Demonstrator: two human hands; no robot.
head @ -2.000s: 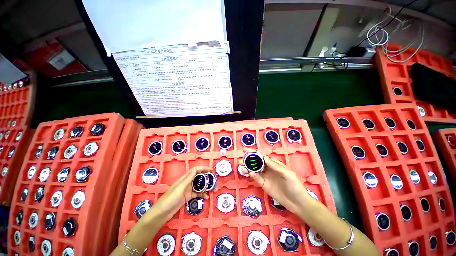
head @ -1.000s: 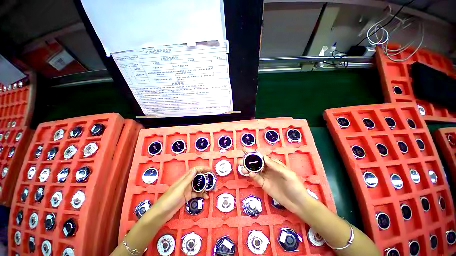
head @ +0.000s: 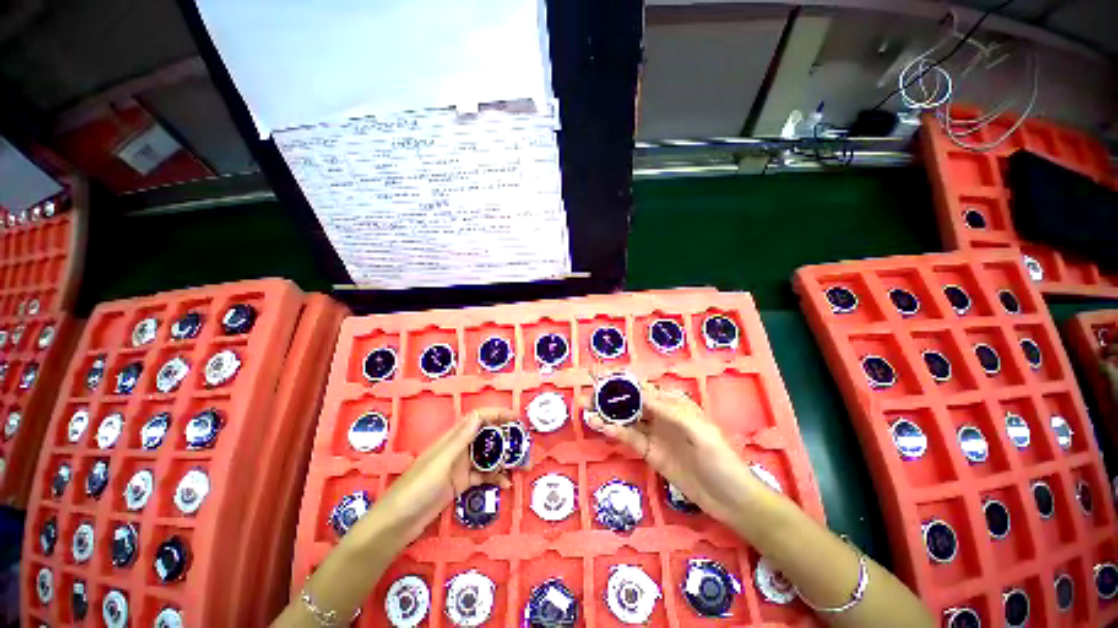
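My left hand is bare and holds two round smartwatch bodies side by side, dark faces up with small light marks. My right hand holds a smartwatch body upright in its fingertips, its black display showing a small white mark; a silvery unit shows partly behind it. Both hands are above the orange-red foam compartment tray. Its back row holds dark faces up. Nearer rows hold silver and dark watch backs. The hands hide some pockets.
Stacked trays stand at the left. A neighbouring tray lies at the right with mostly black faces up. A work instruction sheet hangs on a black board behind the tray. A black pad and a white cable are at the back right.
The display in my right hand showed green marks two seconds ago and now shows a white mark. My right hand has shifted very slightly left. My left hand keeps its hold.
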